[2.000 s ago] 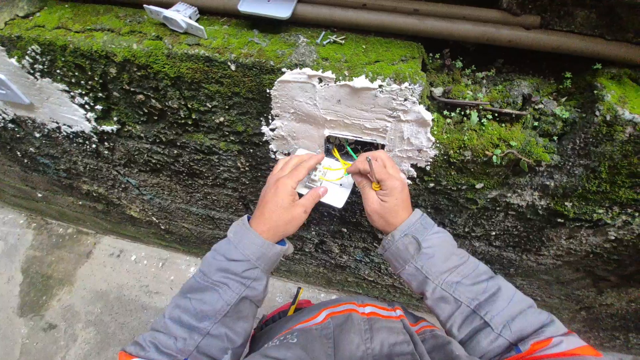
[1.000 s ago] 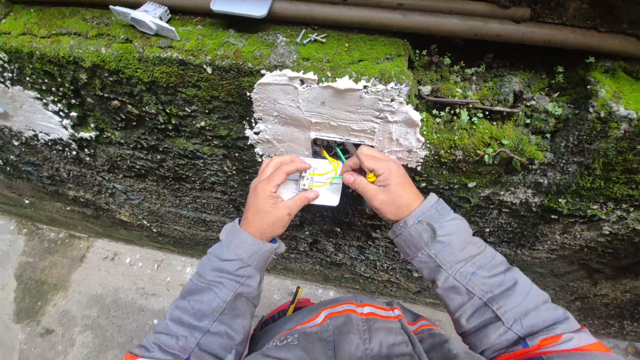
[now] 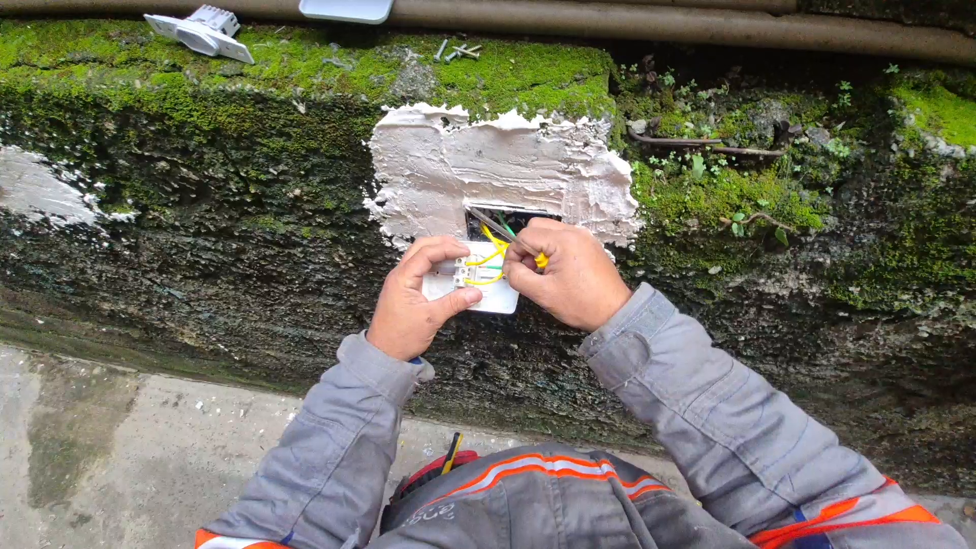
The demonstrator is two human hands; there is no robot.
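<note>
My left hand [image 3: 421,296] grips the left side of a white electrical socket plate [image 3: 497,300], its back with the terminal block [image 3: 462,272] facing up. Yellow wires [image 3: 488,280] and a green wire run from the terminals toward a dark box opening [image 3: 526,220] in the plastered wall. In my right hand [image 3: 566,272] is a screwdriver [image 3: 499,227] with a yellow handle, its metal shaft pointing up and left over the opening. The fingertips of that hand are at the wires by the plate's right side; their exact hold on the wires is hidden.
On the mossy wall top lie a white socket module [image 3: 202,32], several screws [image 3: 460,52] and a white cover [image 3: 347,9]. Brown pipes [image 3: 579,29] run behind them. Fresh plaster [image 3: 496,164] surrounds the opening. A yellow-and-black tool [image 3: 452,451] stands in a red pouch at my waist.
The green wire, loose near the opening two seconds ago, now reaches across the plate to the terminal block. My left hand keeps its hold on the plate.
</note>
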